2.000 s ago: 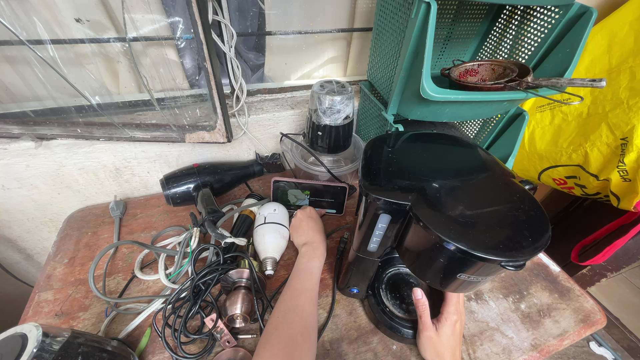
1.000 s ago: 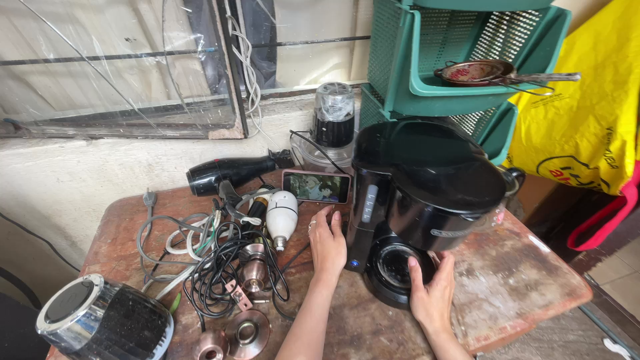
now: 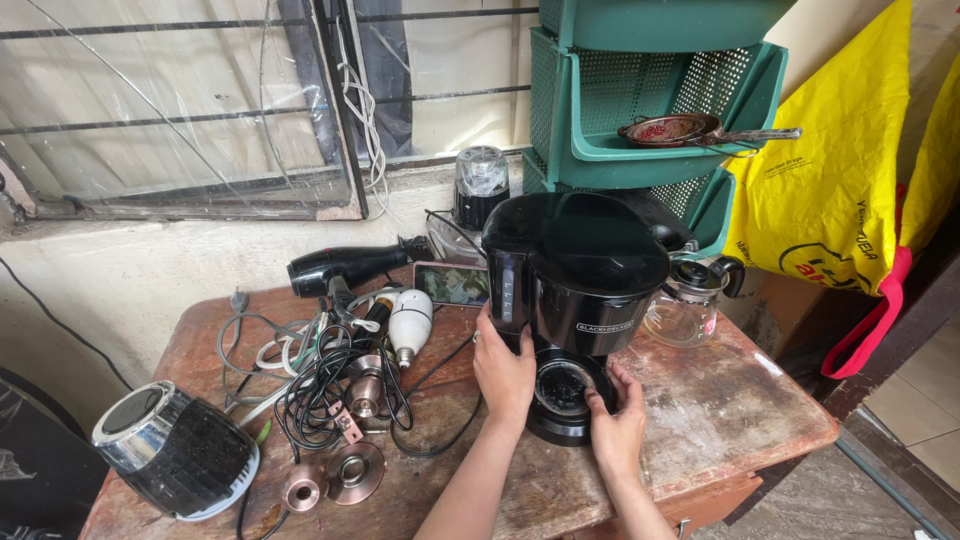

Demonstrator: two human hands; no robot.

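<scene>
A black Black+Decker drip coffee maker (image 3: 581, 262) stands upright on the worn wooden table, its round warming plate (image 3: 562, 386) bare and whitish in patches. My left hand (image 3: 506, 371) lies against the left side of its body, below the water gauge. With the thumb near the warming plate, my right hand (image 3: 619, 412) grips the right side of the base. Behind the machine at the right sits its glass carafe (image 3: 682, 307) with a black lid and handle. A phone (image 3: 450, 284) showing a picture leans upright behind my left hand.
Left of the machine lie a black hair dryer (image 3: 349, 270), a white light bulb (image 3: 410, 326), tangled cables (image 3: 322, 397) and copper-coloured metal door-knob parts (image 3: 355, 472). A black-and-chrome appliance (image 3: 180, 450) is at the front left. Green stacked baskets (image 3: 675, 161) hold a strainer (image 3: 671, 130); a yellow bag (image 3: 825, 180) hangs at right.
My left hand has moved from the phone to the table beside the machine, then onto its side. My right hand stays at the base. The carafe now shows behind the machine.
</scene>
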